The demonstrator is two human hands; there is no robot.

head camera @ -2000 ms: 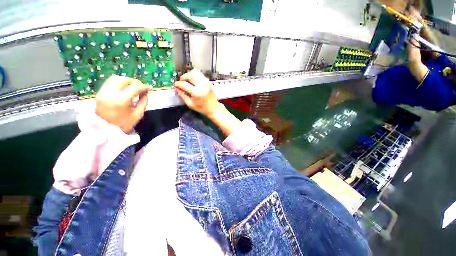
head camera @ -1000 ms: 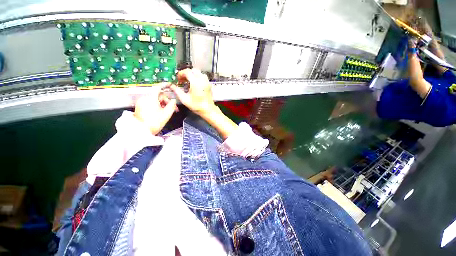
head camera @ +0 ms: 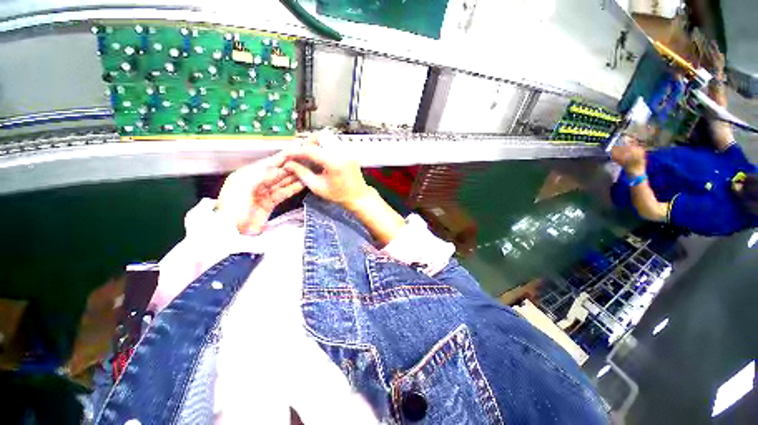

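Note:
A green PCB panel [head camera: 199,83] lies on the conveyor rail [head camera: 432,148] at the upper left. It bears many small capacitors and two yellow-topped transformers near its upper right corner. My left hand [head camera: 259,192] is in front of the rail, below the panel's right end, palm partly up with fingers bent. My right hand [head camera: 331,170] is beside it, and its fingers touch or overlap the left fingers. Both hands are off the panel. I cannot tell whether anything small is held between them.
A second panel with yellow rows [head camera: 586,122] sits far right on the rail. A person in blue [head camera: 690,187] works beside it. A green mat [head camera: 391,15] lies behind the rail. A wire rack [head camera: 623,282] and cardboard boxes [head camera: 100,324] stand on the floor.
My left hand has moved right and away from the panel's front edge to meet my right hand. My right hand has come slightly down. The other person's arm has reached toward the far panel.

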